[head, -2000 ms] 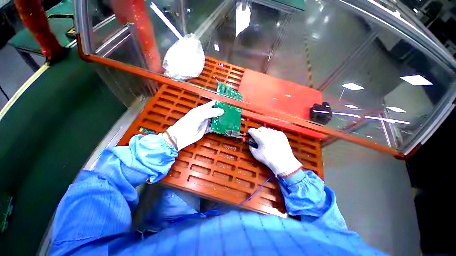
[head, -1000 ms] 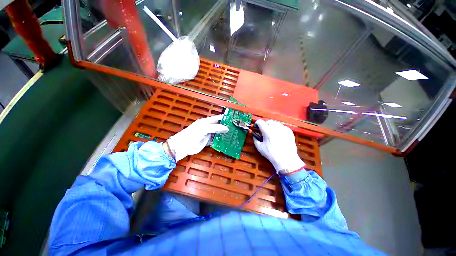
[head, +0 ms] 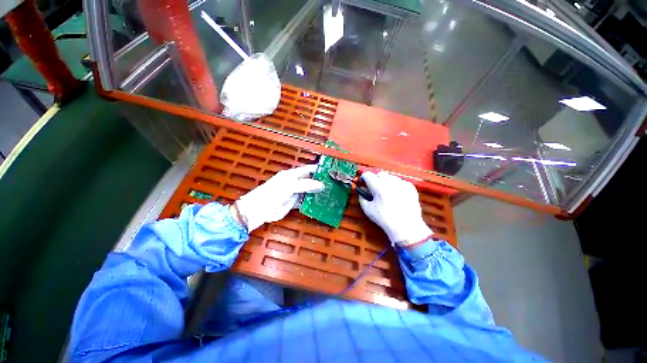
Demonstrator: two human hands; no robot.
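Observation:
A green circuit board (head: 328,202) is held at a tilt over the orange-red slotted tray (head: 284,261). My left hand (head: 275,196), in a white glove, grips the board's left edge. My right hand (head: 394,205), in a white glove, holds side cutters (head: 360,188) with dark and red handles. The silver jaws lie over the upper part of the board; whether they touch a lead is too small to tell. The board's far end shows behind the shield's lower edge. A thin blue cord trails from my right wrist.
A clear shield (head: 397,92) with an orange-red edge stands over the far tray. Behind it are a whitish plastic bag (head: 251,86), a red plate (head: 390,135) and a black object (head: 448,157). A green conveyor (head: 85,184) runs at left. Green pieces (head: 201,195) show at the tray's left.
Over two seconds the board has come nearer to me and turned, and the cutters have moved from its near end to its upper part. Since one second ago, little has changed.

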